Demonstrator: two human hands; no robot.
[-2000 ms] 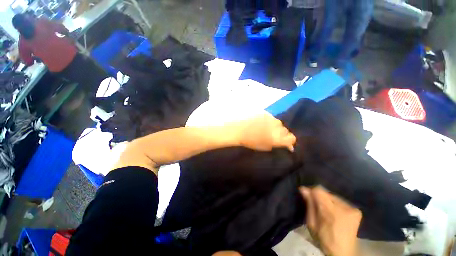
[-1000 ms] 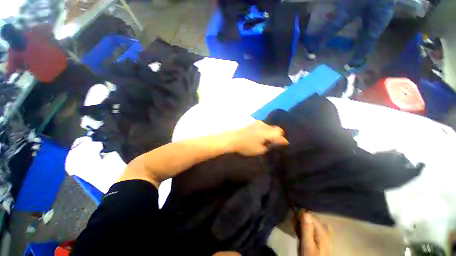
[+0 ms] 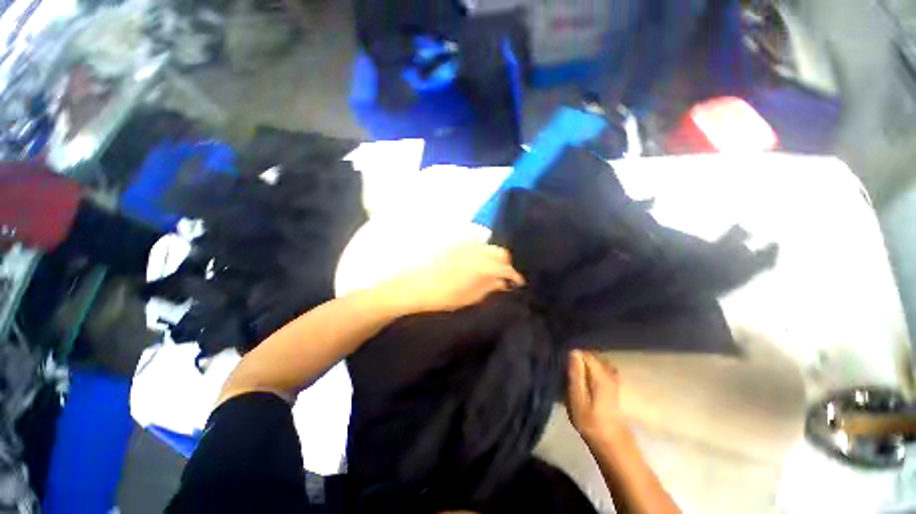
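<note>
A black garment [image 3: 603, 271] lies bunched across the cream sleeve board [image 3: 703, 397], and part of it hangs down toward my body. My left hand [image 3: 477, 276] grips the cloth near its middle, at the far side. My right hand [image 3: 595, 387] pinches the near edge of the cloth beside the board. The fingertips of both hands are partly hidden in the cloth. The steam iron [image 3: 866, 426], a shiny plate with a tan handle, rests at the lower right, cut off by the picture's edge.
A black garment pile [image 3: 271, 226] and white cloth pieces [image 3: 181, 392] lie at the left. A blue folded sheet [image 3: 542, 161] lies behind the garment on the white table cover [image 3: 804, 211]. A red perforated stool [image 3: 733, 125], blue crates [image 3: 437, 100] and people stand beyond.
The view has swung right, bringing the iron and more board into sight. My right hand has moved up beside the garment's edge. My left hand keeps its grip. The garment shows more of the board's right end.
</note>
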